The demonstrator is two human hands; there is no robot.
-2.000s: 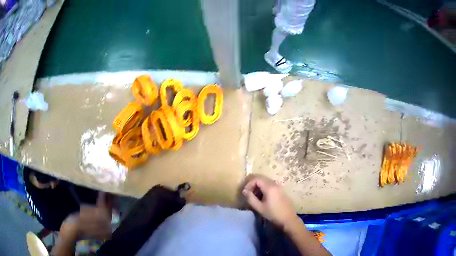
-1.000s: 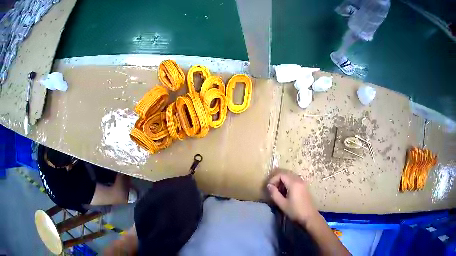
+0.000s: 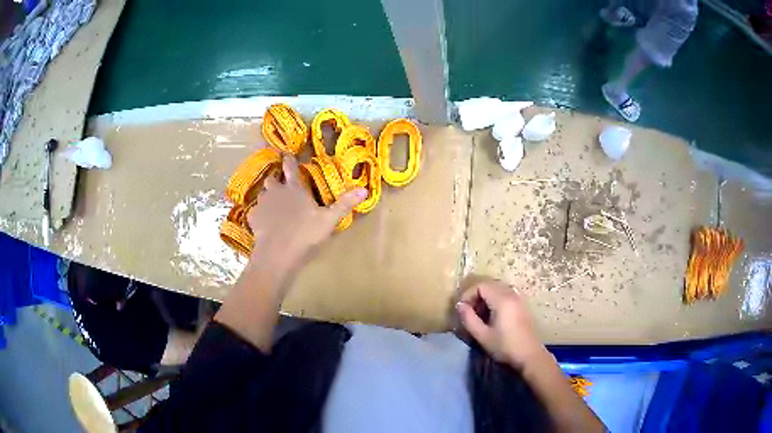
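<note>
Several orange oval rings lie heaped on the tan bench left of centre, some upright or leaning on each other. My left hand reaches over the front of the heap with fingers spread, thumb at the right side and a finger near the upper rings. It covers part of the rings; whether it grips one I cannot tell. My right hand rests loosely curled at the bench's front edge, with no object visible in it. A fanned row of orange strips lies at the far right of the bench.
A dark pad with pale loops, brown crumbs and thin sticks lie right of centre. White rounded pieces sit along the far edge. A grey post stands behind. Blue crates are at front right. A person stands beyond the bench.
My left arm has come up from the front edge and the hand is now over the orange rings. My right hand stays at the front edge. The person beyond has moved right.
</note>
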